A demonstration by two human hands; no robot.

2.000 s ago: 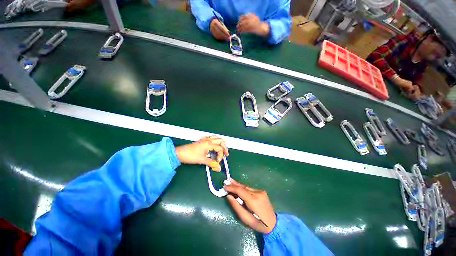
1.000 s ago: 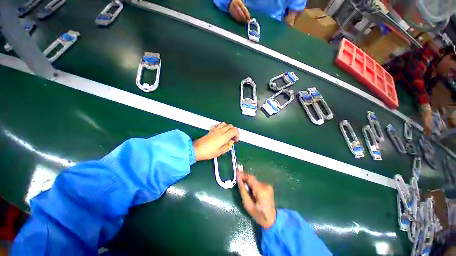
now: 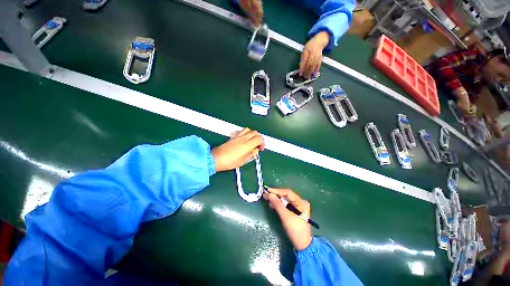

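Note:
A white coiled cable (image 3: 240,184) lies as a long oval loop on the green surface, just on my side of the pale rail. My left hand (image 3: 239,149) grips its far end; the fingers cover that end. My right hand (image 3: 291,215) holds a thin dark pen-like tool (image 3: 293,209) with a pale section. The tool's tip is at the right side of the loop near its lower curve; whether it touches cannot be told.
Several labelled cable loops (image 3: 260,94) lie on the green belt beyond the pale rail (image 3: 335,170). A cable pile (image 3: 456,232) is at the right edge. A red tray (image 3: 407,75) is on the far side. A person in blue sleeves reaches over the belt; another wears plaid.
The view has shifted. The dark pen now shows clearly in my right hand, its tip by the loop. The person opposite has lifted one loop over the belt and put the other hand on another loop.

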